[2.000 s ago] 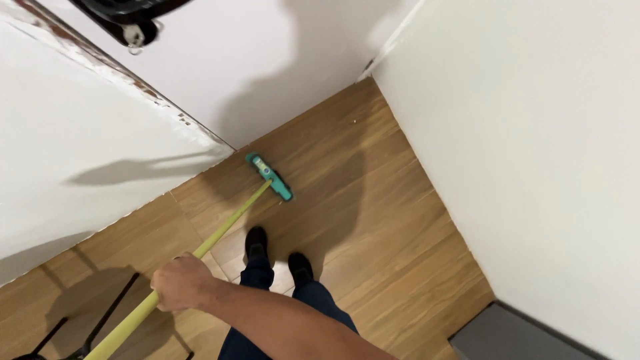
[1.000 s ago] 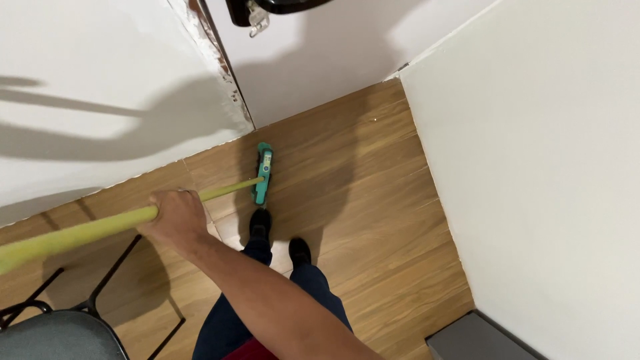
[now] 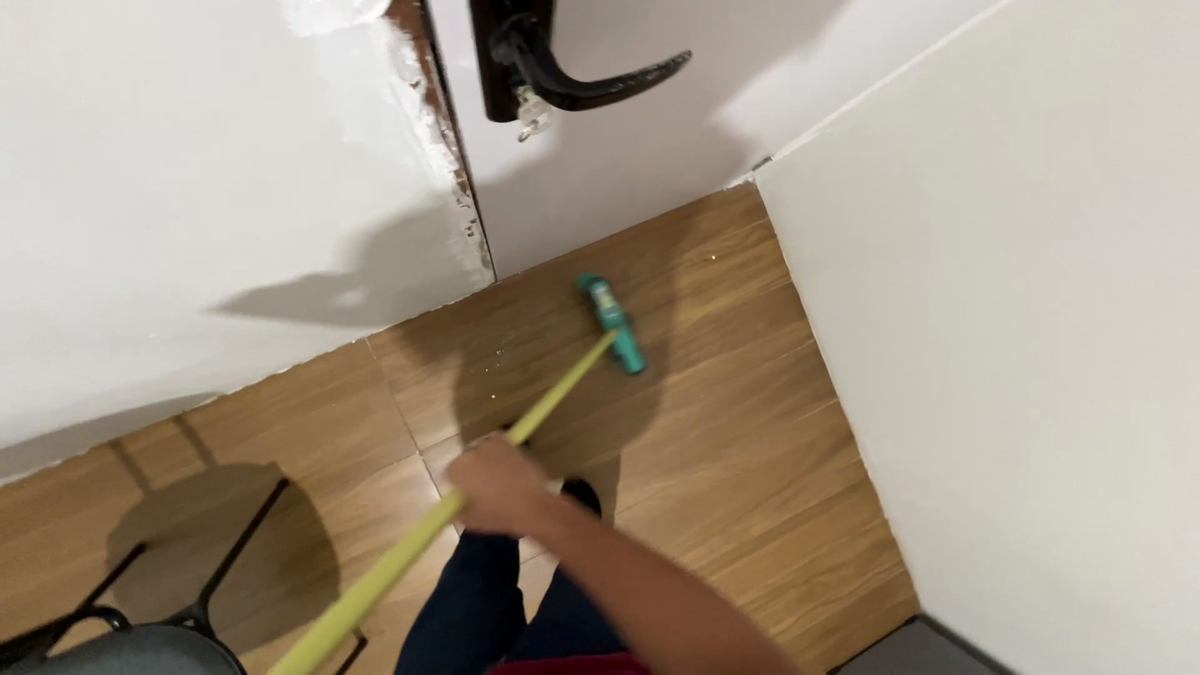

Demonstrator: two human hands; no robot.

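Observation:
My right hand (image 3: 497,483) is closed around the yellow handle of a broom (image 3: 375,581), which slants from the bottom left up to its head. The teal broom head (image 3: 614,323) rests on the wood-look floor near the foot of the white door, tilted, its bristles hidden from view. Small white crumbs (image 3: 497,361) lie on the floor left of the head. My left hand is out of view.
A white door (image 3: 600,178) with a black lever handle (image 3: 600,89) and keys stands ahead. White walls flank it, the left with chipped edging. A black chair (image 3: 141,652) is at lower left, a dark grey object (image 3: 919,652) at lower right.
The broom head has swung to the right, away from near my shoe, and my right hand has moved right with the handle. White crumbs now show left of the head.

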